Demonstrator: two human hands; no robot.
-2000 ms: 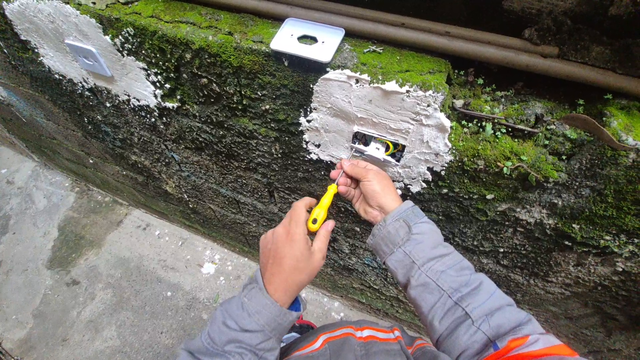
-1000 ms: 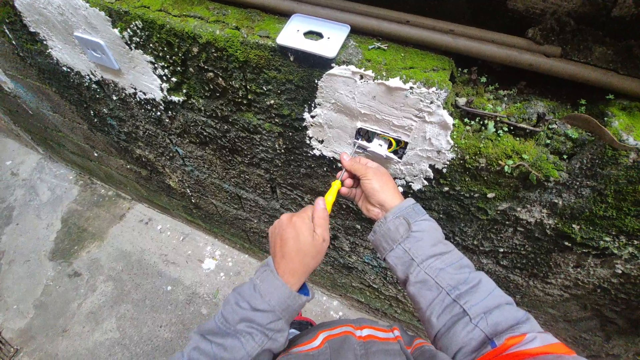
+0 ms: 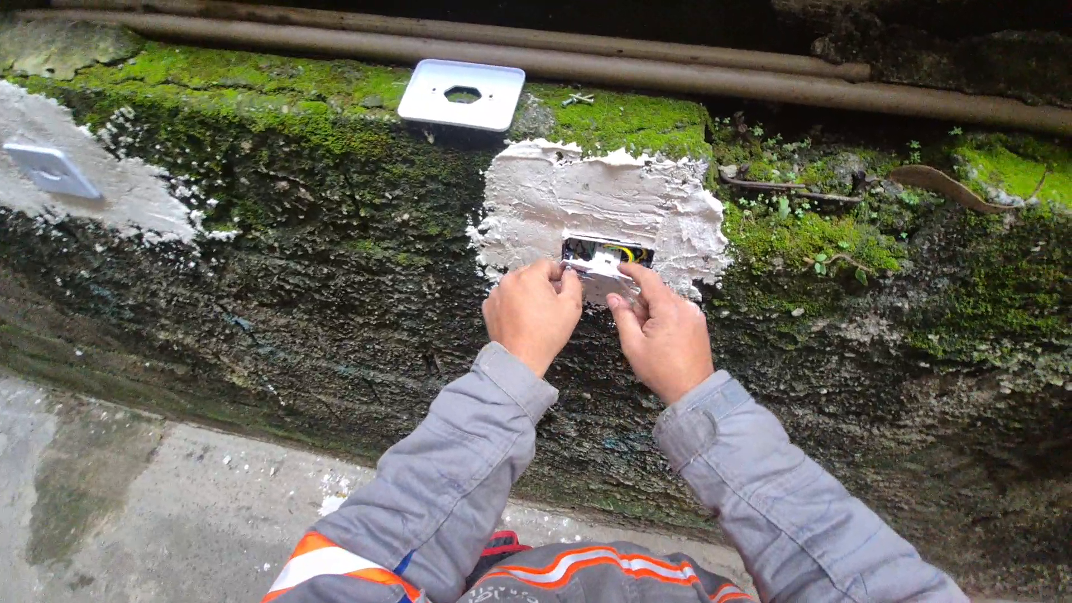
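Both my hands are at a white outlet insert [image 3: 601, 266] at the lower edge of a wall box [image 3: 576, 248] set in pale plaster [image 3: 599, 193]. My left hand [image 3: 536, 314] pinches the insert's left end between thumb and fingers. At its right end is my right hand [image 3: 666, 331], index finger on the insert and thumb below; how firmly it grips is hard to tell. Yellow wire [image 3: 626, 253] shows inside the box. A white cover plate [image 3: 462, 94] with a central opening lies on the mossy wall top. The yellow screwdriver is out of sight.
Small screws [image 3: 578, 99] lie on the moss right of the cover plate. Two long pipes [image 3: 586, 63] run behind the wall top. Another white plate [image 3: 52, 170] is mounted in plaster at the far left. A dry leaf [image 3: 946, 186] and a thin rod [image 3: 791, 188] rest at the right.
The yellow screwdriver, earlier held at the insert, has gone from view. My left hand has moved up to the insert's left end; my right hand is now at its right end.
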